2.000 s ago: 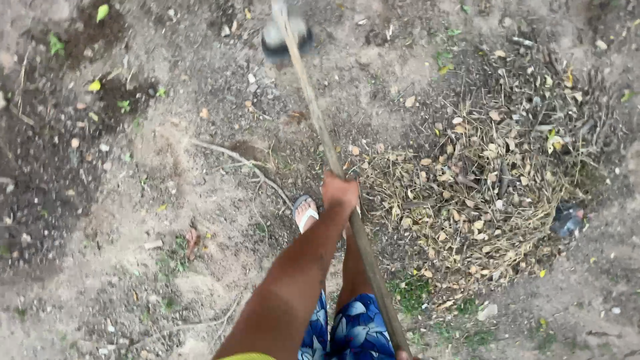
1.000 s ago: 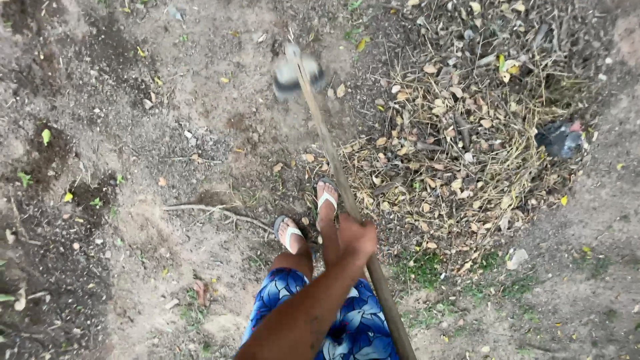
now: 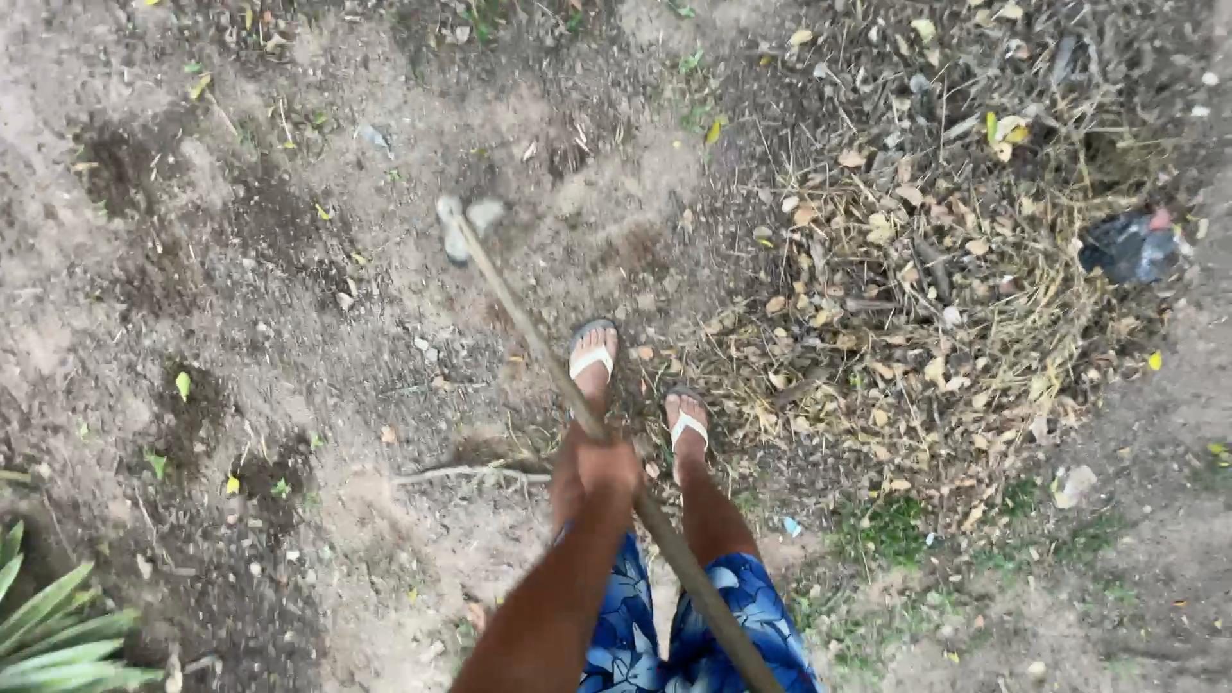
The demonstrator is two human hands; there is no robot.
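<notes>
My left hand (image 3: 608, 466) is closed around the middle of a long wooden handle (image 3: 527, 332), in front of my legs. The handle runs slantwise from the bottom edge up to the left. At its far end is a pale, blurred tool head (image 3: 454, 231), ahead and to the left of my feet; its exact kind cannot be told. The near end of the handle leaves the view at the bottom, and my right hand is out of view. To the right lies a heap of dry leaves and straw (image 3: 905, 318).
My feet in white-strapped flip-flops (image 3: 591, 358) stand on bare soil. A thin stick or root (image 3: 472, 474) lies beside them at the left. Dark crumpled plastic (image 3: 1131, 248) sits at the heap's right edge. A long-leaved green plant (image 3: 58, 626) grows at the lower left.
The tool head has swung left and come closer to my feet. My left foot is now ahead of my right one; one second ago the right was ahead. My left hand still holds the handle.
</notes>
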